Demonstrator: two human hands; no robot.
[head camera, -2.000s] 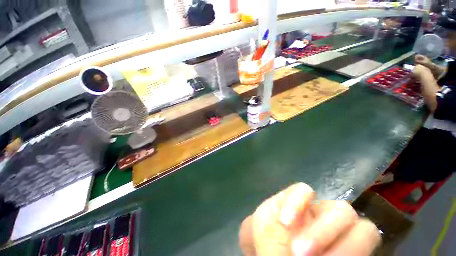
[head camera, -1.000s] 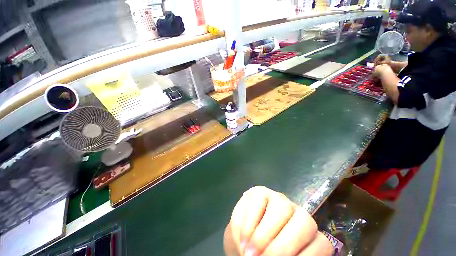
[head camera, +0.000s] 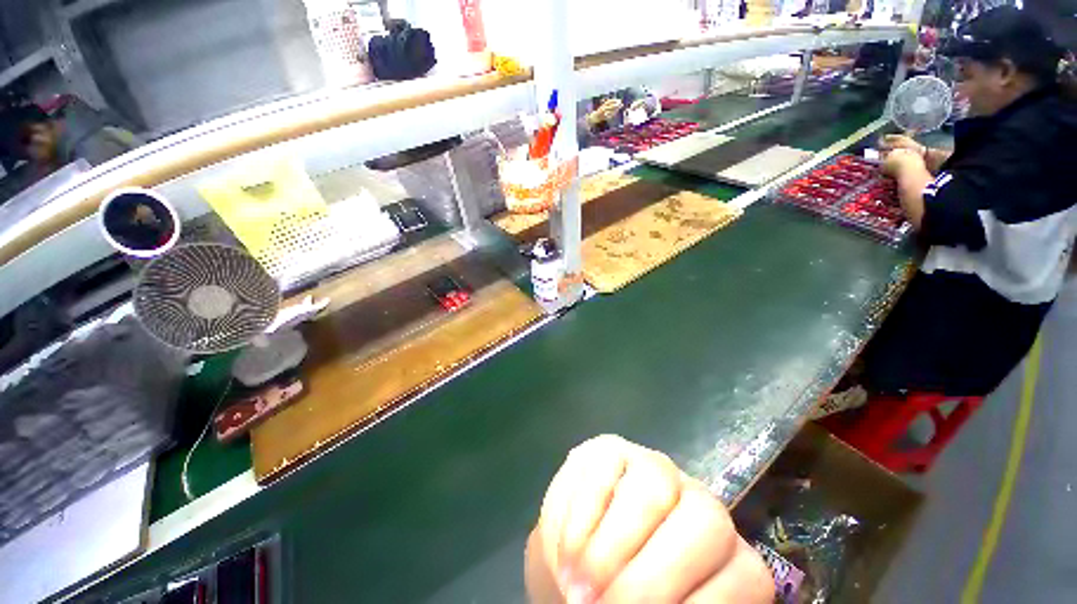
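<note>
What looks like my right hand (head camera: 644, 525) is at the bottom centre, cut off by the lower edge. Its fingers are curled closed, knuckles up, over the green belt (head camera: 508, 413). Whether anything is inside the fingers is hidden. My left hand cannot be made out. At the bottom left, a clear tray with dark, red-edged phones (head camera: 242, 578) is mostly cut off by the picture's edge.
Beyond the belt are a brown board (head camera: 390, 378) with a small red-and-black phone (head camera: 449, 293), a fan (head camera: 210, 297), a bottle (head camera: 546, 277) and a post. At right, a seated person (head camera: 992, 212) works at a phone tray (head camera: 844, 195). A cardboard box (head camera: 880, 490) holds clear plastic.
The view has turned right, so the fan, post and tray shifted left. My closed hand has moved left and slightly down in the picture. Another person now shows at the far left.
</note>
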